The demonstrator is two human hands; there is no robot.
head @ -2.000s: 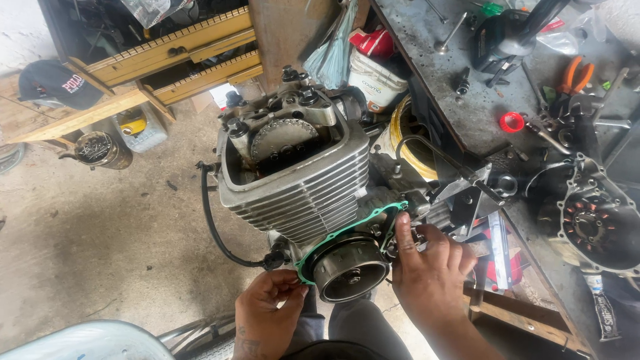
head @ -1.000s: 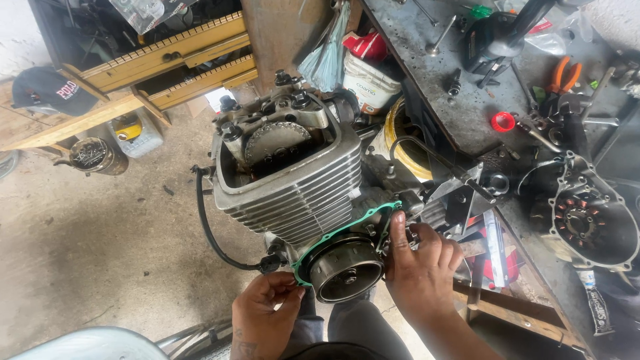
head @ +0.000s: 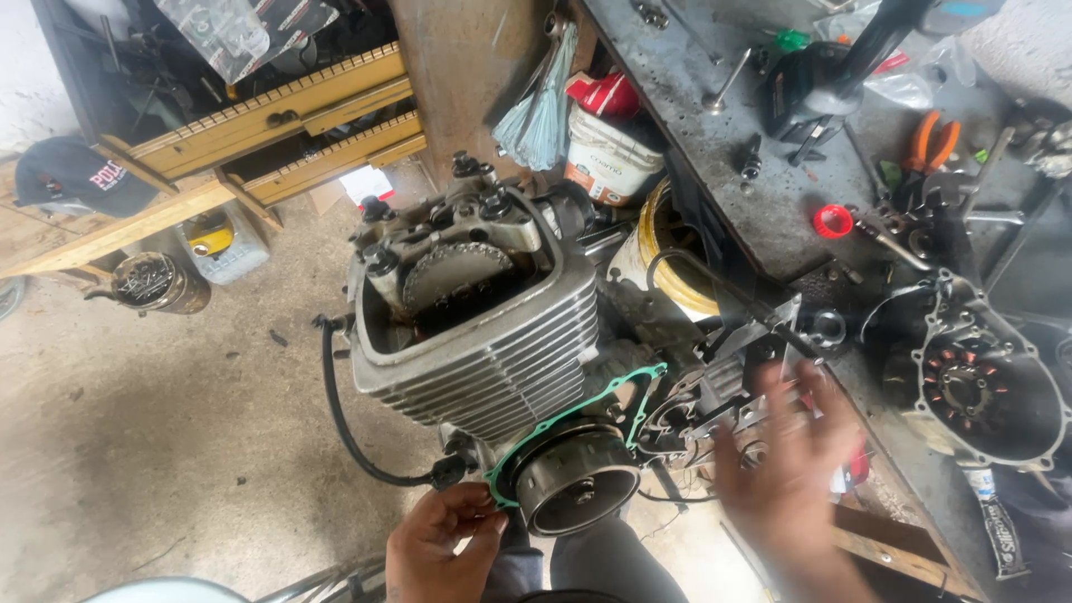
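A finned motorcycle engine (head: 502, 352) stands upright with its top open, a chain sprocket showing inside. Around the crankcase edge lies a green gasket (head: 578, 410), behind a round metal flywheel rotor (head: 578, 486). My left hand (head: 448, 536) pinches the gasket's lower left end between thumb and fingertips. My right hand (head: 787, 469), blurred, is off the gasket to the right of the rotor, fingers spread, and nothing shows in it.
On the metal workbench (head: 670, 92) at right lie a stator cover (head: 980, 377), orange-handled pliers (head: 930, 142), a red cap (head: 832, 221) and a power tool (head: 825, 84). Buckets (head: 611, 151) stand behind the engine. A can of bolts (head: 155, 280) stands on the floor at left.
My right hand has let go of the gasket's upper right part and moved right, its fingers now spread. My left hand stays at the lower left end.
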